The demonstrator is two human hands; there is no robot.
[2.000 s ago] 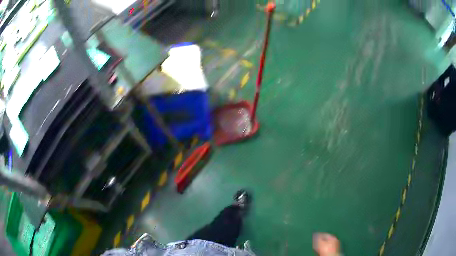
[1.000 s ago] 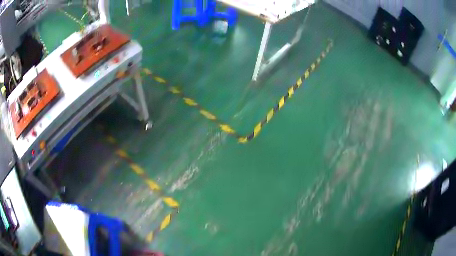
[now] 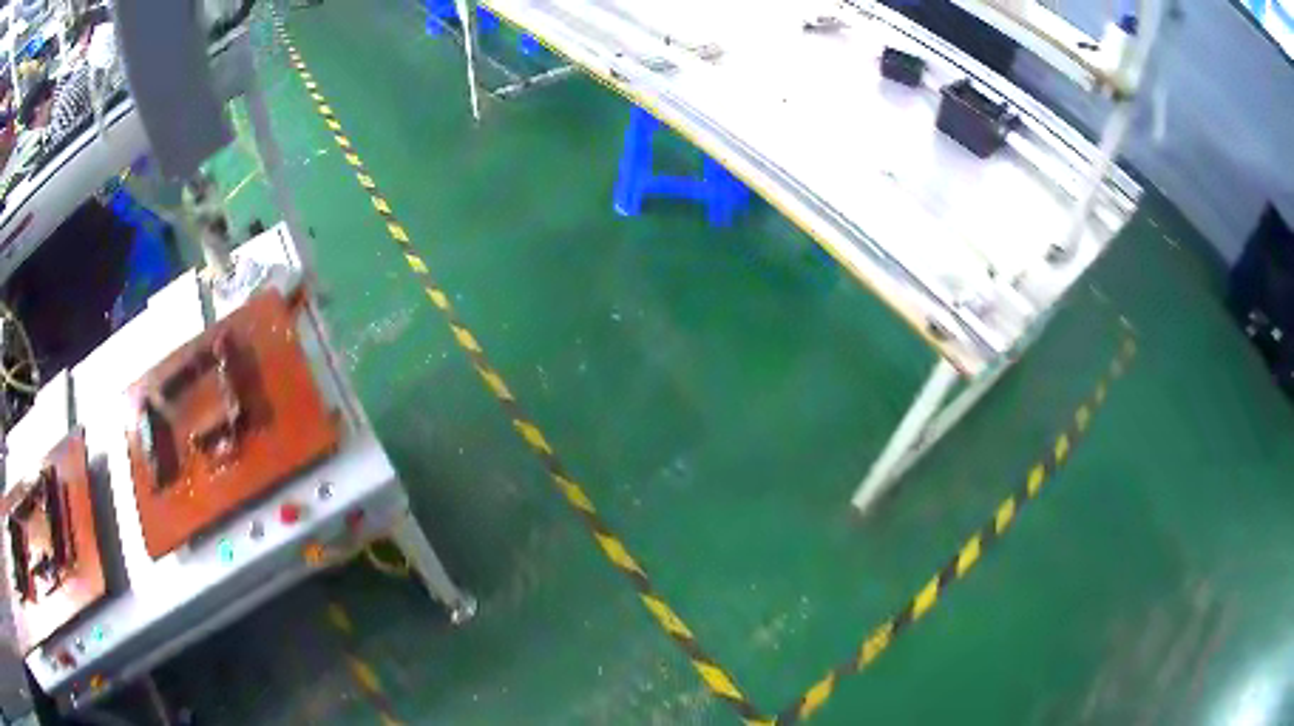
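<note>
Neither my left hand nor my right hand is in view. Nearest on the left stands a white-grey machine table with buttons along its front edge. Two reddish-brown plates lie on top, a larger one and a smaller one at the left edge. Each plate carries a dark fixture. Yellowish tubing hangs under the machine's right corner.
A long white bench with dark boxes on it crosses the upper right. A blue stool stands under it. Yellow-black tape runs along the green floor. Dark objects stand at the right wall.
The view has moved forward from the red dustpan and blue stool to the machine and long bench. The dustpan and the hand seen at the bottom edge earlier are out of view.
</note>
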